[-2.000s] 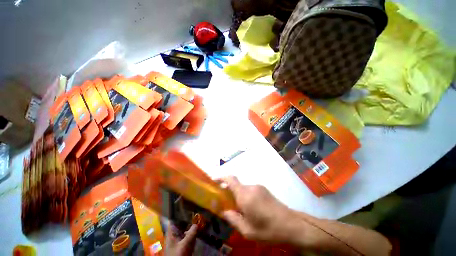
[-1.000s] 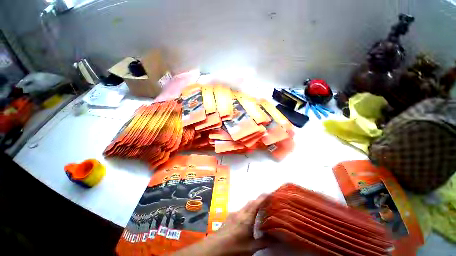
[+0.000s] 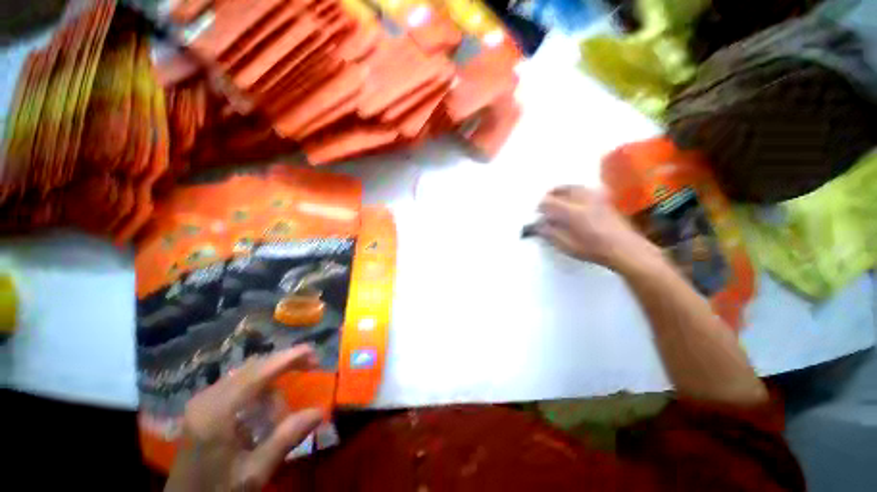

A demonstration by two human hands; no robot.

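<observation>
Flat orange and black cartons (image 3: 173, 322) lie overlapped on the table in front of me, with a yellow side panel (image 3: 363, 322) along their right edge. A small shiny label (image 3: 363, 358) shows near the bottom of that panel. My left hand (image 3: 245, 418) is over the lower part of the cartons, thumb and fingers apart; whether it touches them is unclear. My right hand (image 3: 577, 226) is low over the white table, its fingers closed around a small dark-ended piece (image 3: 529, 231). The image is blurred.
A loose pile of cartons (image 3: 337, 86) lies at the far side, beside a thick carton stack (image 3: 87, 125) at left. Another carton (image 3: 697, 231) lies right of my right hand. A brown bag (image 3: 779, 115) and yellow wrapping (image 3: 827, 231) are at right.
The thick bundle of cartons held in a hand before is no longer in either hand. My right hand has come to the small piece on the table. The view has shifted and tilted down.
</observation>
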